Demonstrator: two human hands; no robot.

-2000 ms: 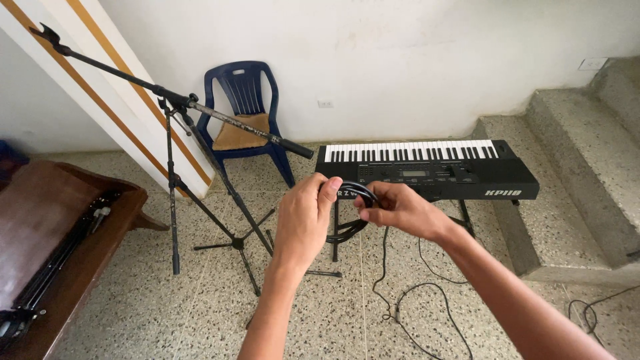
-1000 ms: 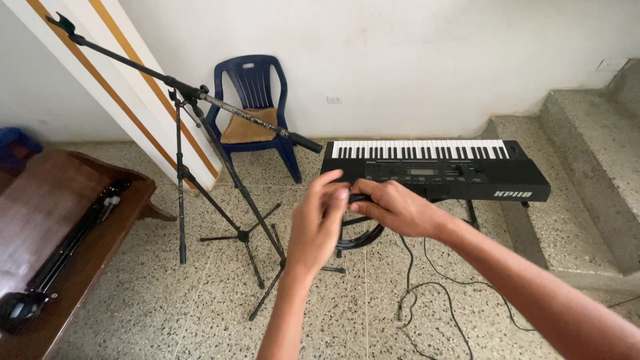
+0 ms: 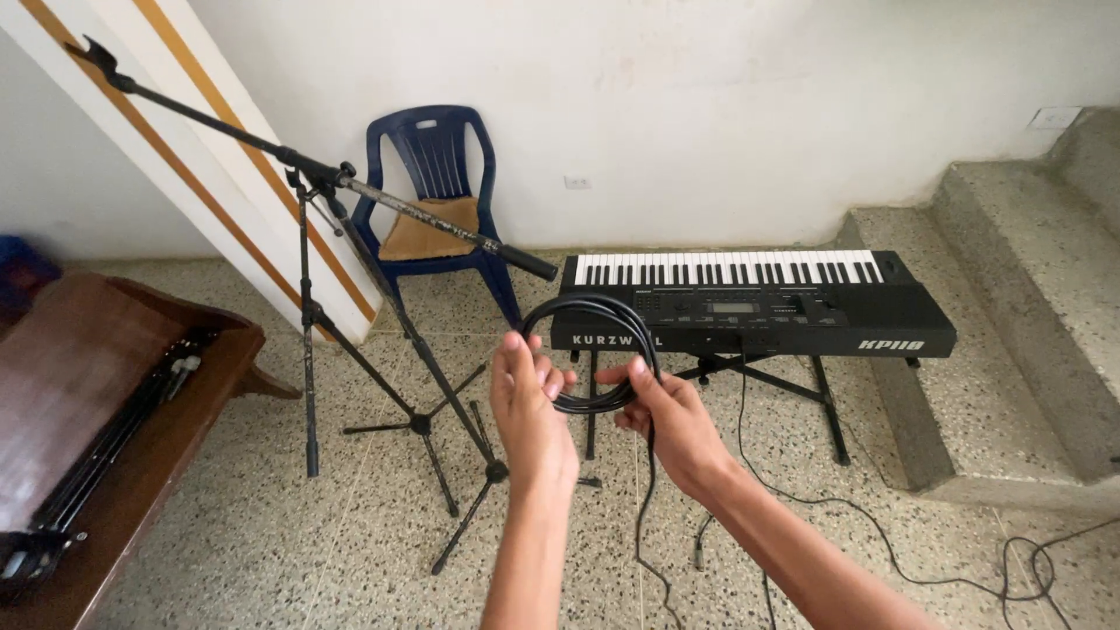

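Both of my hands hold a coiled black cable (image 3: pixel 588 304) in the middle of the view. On the coil's left side is my left hand (image 3: pixel 535 411), its fingers around the loops. My right hand (image 3: pixel 674 420) pinches the loops at the right, thumb on top. From there a loose length of the same cable hangs down towards the floor. Behind the coil, a black Kurzweil keyboard (image 3: pixel 744 306) rests on a black folding stand (image 3: pixel 822 398). Just left of my hands stand black microphone stands (image 3: pixel 394 306), one with its boom arm reaching over towards the coil.
A blue plastic chair (image 3: pixel 429 157) with a tan cushion (image 3: pixel 429 229) stands against the wall. At left, a wooden bench (image 3: pixel 166 455) bears folded black stands (image 3: pixel 114 429). Terrazzo steps (image 3: pixel 989 262) rise at right. Thin black cables (image 3: pixel 892 560) lie across the floor.
The coil shows as a round, upright loop between my hands, which are farther apart than a second ago. A cable end with a connector now shows near the floor below my right hand.
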